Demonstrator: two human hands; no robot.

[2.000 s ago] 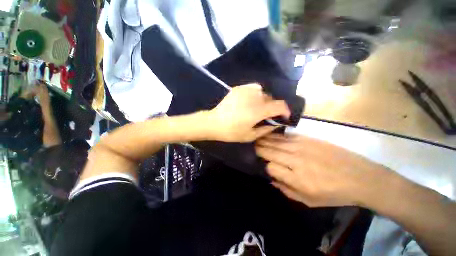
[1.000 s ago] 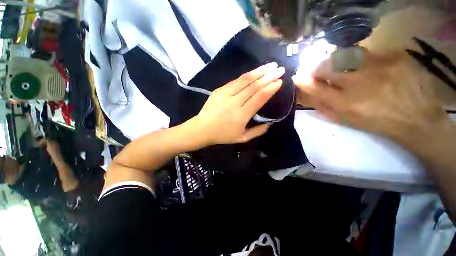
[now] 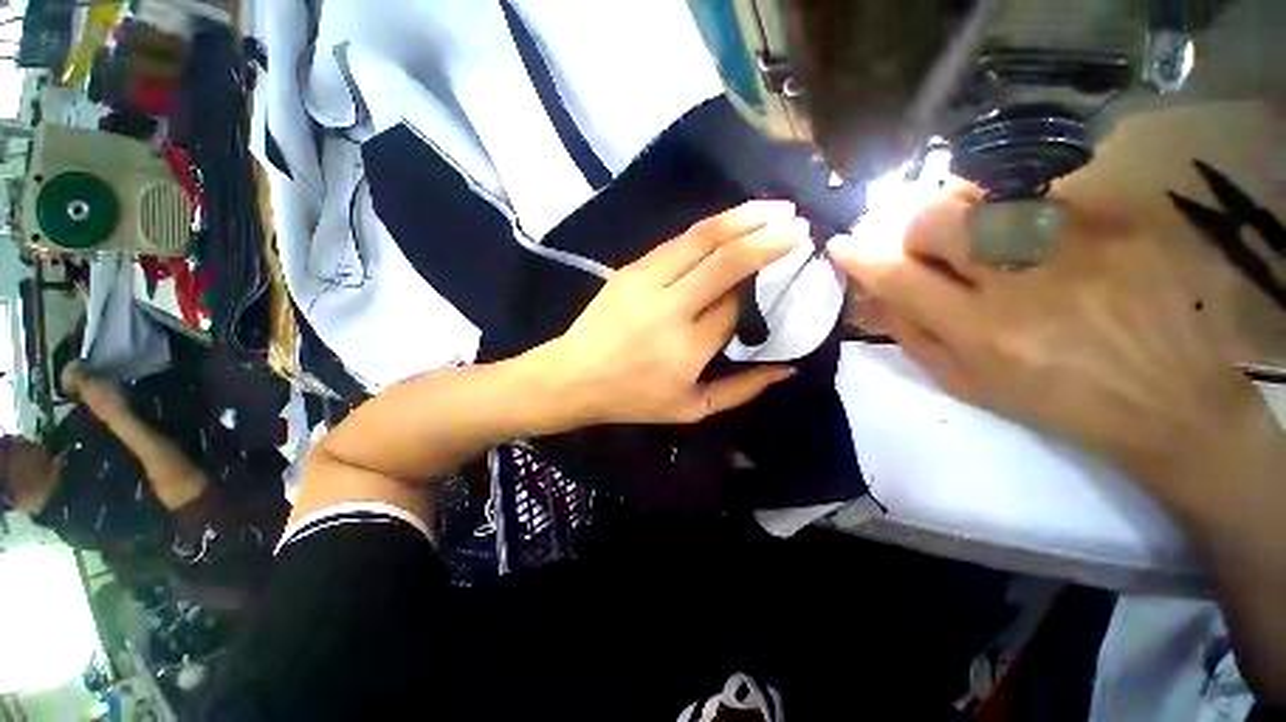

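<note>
My left hand (image 3: 677, 317) lies on the black fabric panel (image 3: 635, 198), its fingertips at a raised edge close to the bright needle area. A pale fabric fold (image 3: 797, 308) with a dark spot curls up between its thumb and fingers. My right hand (image 3: 1044, 317) is beside the needle area, its fingertips at the same edge, pinching or pressing it; glare blurs them. The needle itself is lost in the glare. White fabric panels (image 3: 423, 85) with a dark strip (image 3: 554, 92) spread beyond my left hand. The machine head (image 3: 874, 71) is above.
A round dark knob (image 3: 1023, 141) with a pale cylinder (image 3: 1015, 233) is over my right hand. Black thread snips (image 3: 1238, 233) lie at the right. The white table edge (image 3: 1044, 557) is worn. A dark crate (image 3: 543, 508) is below. Another person (image 3: 127, 451) and a machine (image 3: 113, 205) are at left.
The fabric edge, first held in both hands nearer me, is now at the needle area. My right hand has moved up beside the needle. The pale underside of the fold has come into view.
</note>
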